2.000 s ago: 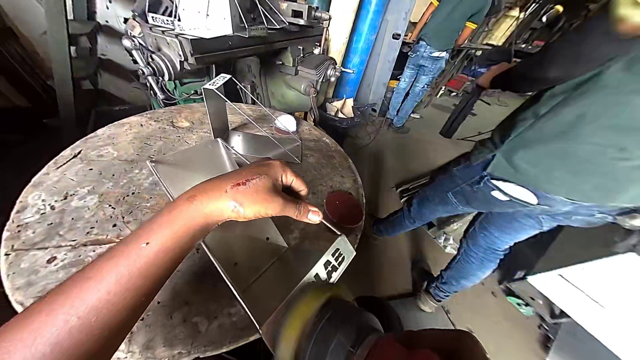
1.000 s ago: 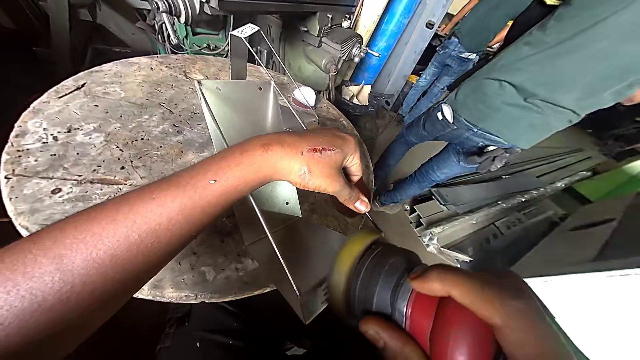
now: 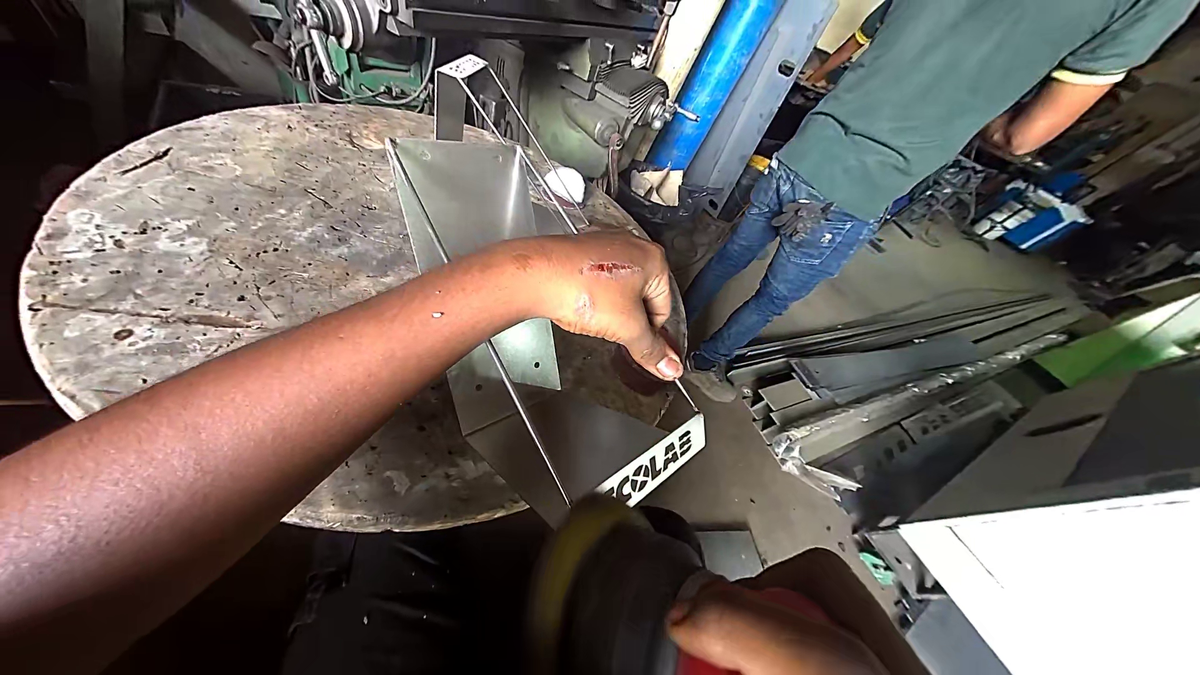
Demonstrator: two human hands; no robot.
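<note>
My left hand (image 3: 614, 295) grips a thin metal rod of a bent sheet-metal bracket (image 3: 478, 192), near the end plate with cut-out lettering (image 3: 656, 464). The bracket lies partly on a round, worn wooden table and juts over its near right edge. My right hand (image 3: 769, 628) is closed around a red and black power tool (image 3: 619, 591) with a yellowish, blurred disc. The disc is at the near left end of the lettered plate; whether they touch cannot be told. A second metal bracket (image 3: 450, 103) stands farther back on the table beside a white round thing (image 3: 565, 185).
The round wooden table (image 3: 216, 216) fills the left. Behind it stand a machine with a finned motor (image 3: 630, 94) and a blue column (image 3: 717, 80). A person in a green shirt (image 3: 900, 103) stands beyond the table's right side. Metal stock (image 3: 900, 361) lies on the floor at right.
The power tool has moved from the plate's right side toward its near left end since one second ago. The lettered plate shows more fully. The nearby person has turned and stands farther off.
</note>
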